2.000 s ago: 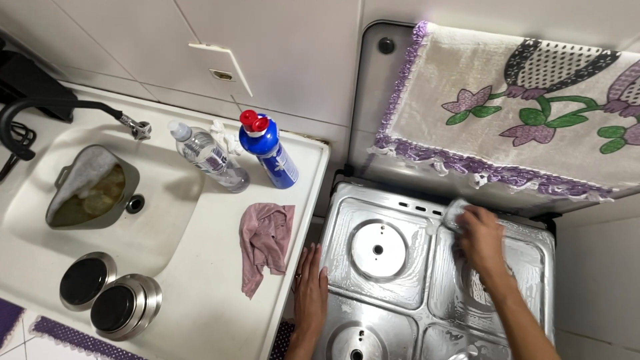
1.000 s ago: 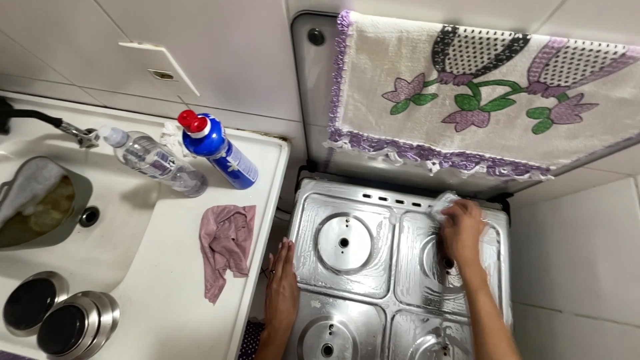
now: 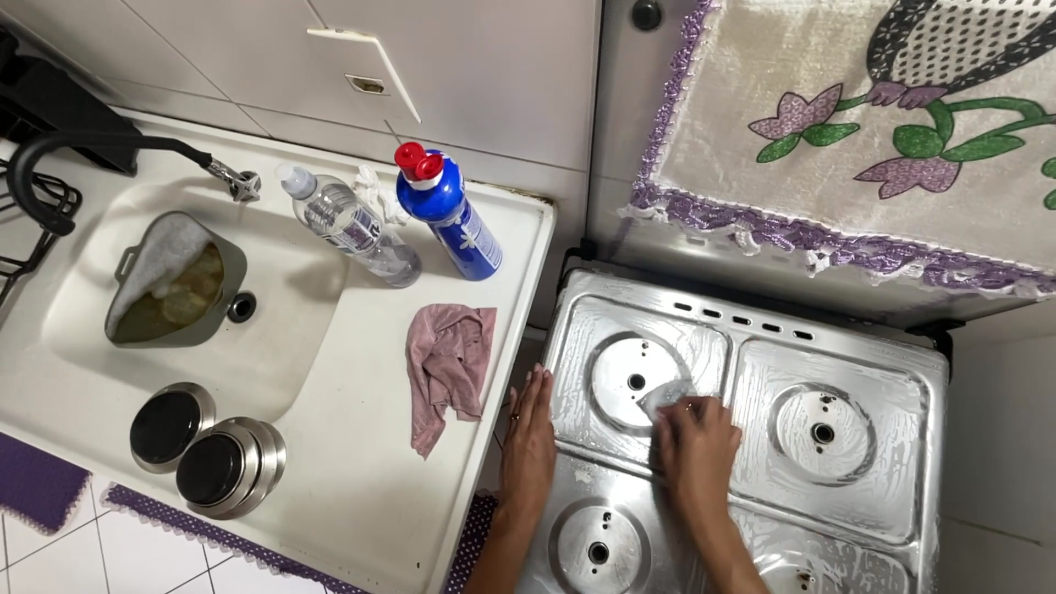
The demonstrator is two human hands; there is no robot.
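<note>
My right hand [image 3: 700, 450] presses a pale scrubbing pad [image 3: 667, 398] onto the back-left burner recess of a stainless steel stovetop [image 3: 833, 528]. Its fingers are bent over the pad and partly hide it. Streaks of suds coat the metal around the burner recesses. My left hand [image 3: 529, 445] rests against the stovetop's left edge with its fingers extended and holds nothing. Left of it, a crumpled mauve cloth [image 3: 450, 363] lies on the white sink counter [image 3: 355, 495].
A clear plastic bottle [image 3: 351, 227] and a blue bottle with a red cap [image 3: 454, 214] stand behind the cloth. The sink holds a grey tub [image 3: 177, 280] of soapy water. Burner caps [image 3: 210, 470] sit at the counter's front. A fringed towel [image 3: 742, 148] hangs over the raised stove lid.
My right hand has moved left with the pad, from the back-right burner recess to the back-left one. My left hand stays at the stove's left edge. The view has shifted.
</note>
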